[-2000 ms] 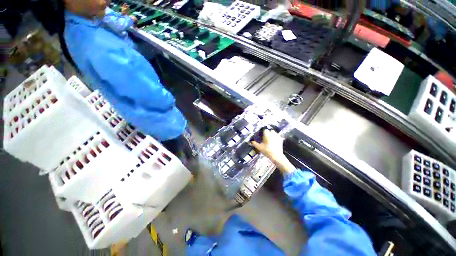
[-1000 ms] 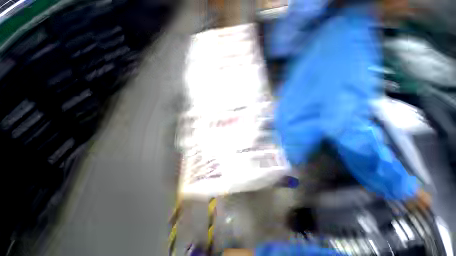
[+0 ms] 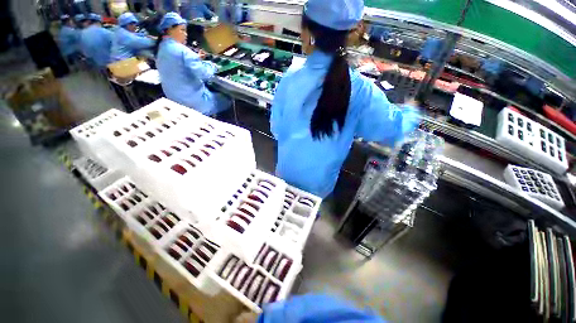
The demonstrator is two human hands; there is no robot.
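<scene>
A hand at the bottom edge, seemingly my left hand (image 3: 247,317), is mostly cut off below a blue sleeve. It is at the near corner of the stacked white foam trays (image 3: 208,208); its fingers and any grip are hidden. My right hand is out of the picture. The trays hold red-brown wound rings in slots. A stack of clear blister trays (image 3: 404,180) with dark parts stands on a metal-legged stand to the right, beside the line.
A person in a blue smock and cap (image 3: 328,120) stands between the foam trays and the line, arm stretched over the blister stack. More workers sit further back. White trays (image 3: 534,142) lie on the line's shelf at right. Yellow-black floor tape (image 3: 148,268) runs left of the trays.
The view has swung away and back, and is now wider. My right hand, earlier at the blister trays, has left the picture. The other person now reaches over the blister stack.
</scene>
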